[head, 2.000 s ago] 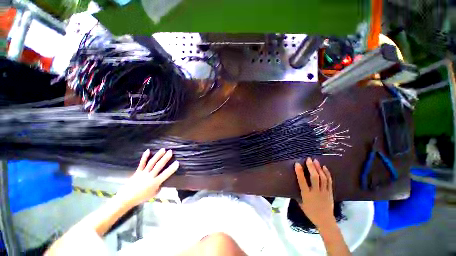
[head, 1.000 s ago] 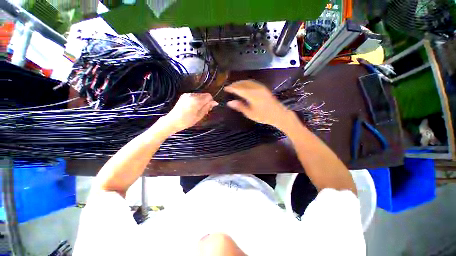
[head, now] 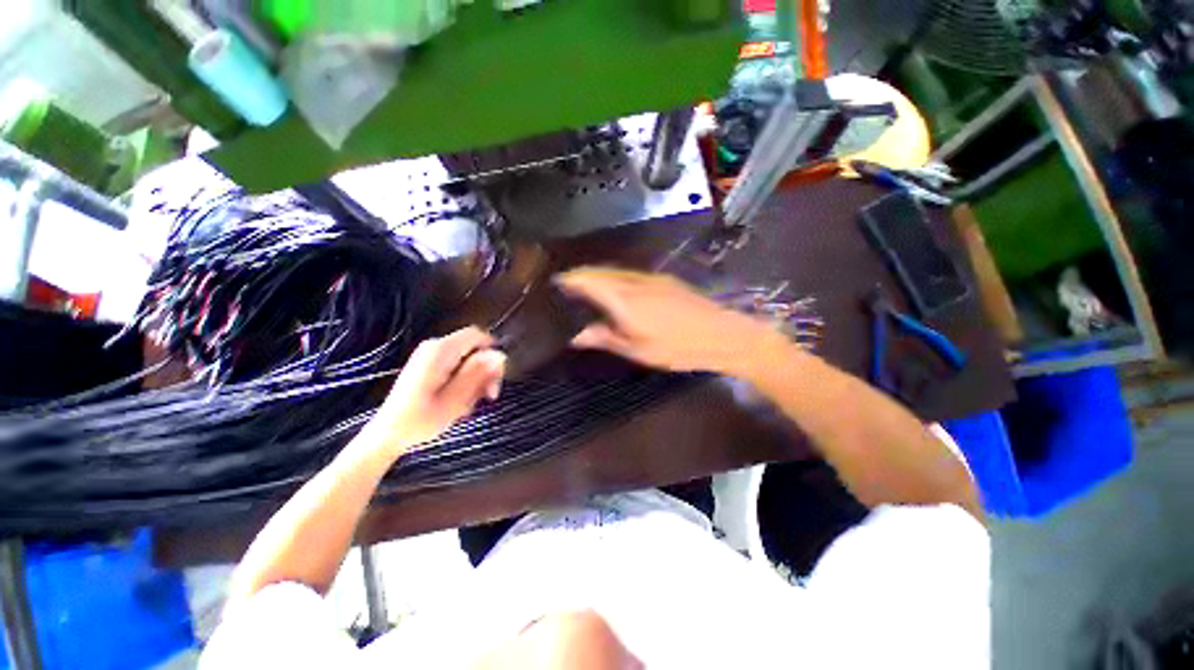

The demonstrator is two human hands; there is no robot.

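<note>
The flat bundle of black cables lies across the dark brown bench, its pale, reddish wire ends fanned at the right. My left hand is over the bundle with curled fingers, closed on a thin cable end near its fingertips. My right hand is to its right, above the bundle, palm down with fingers apart, and nothing shows in it. A tangled heap of coiled cables lies at the left. The mould is behind the hands, partly hidden under the green machine body.
The perforated plate and metal profile arm are behind. Blue-handled cutters and a flat black rectangle, possibly a phone, lie at right. A round white scrap bucket is below the bench edge. Blue bins stand at both sides.
The view has shifted and tilted. My hands moved from resting along the bundle's front edge to above it, close together, then drew apart, my left hand now lower and further left.
</note>
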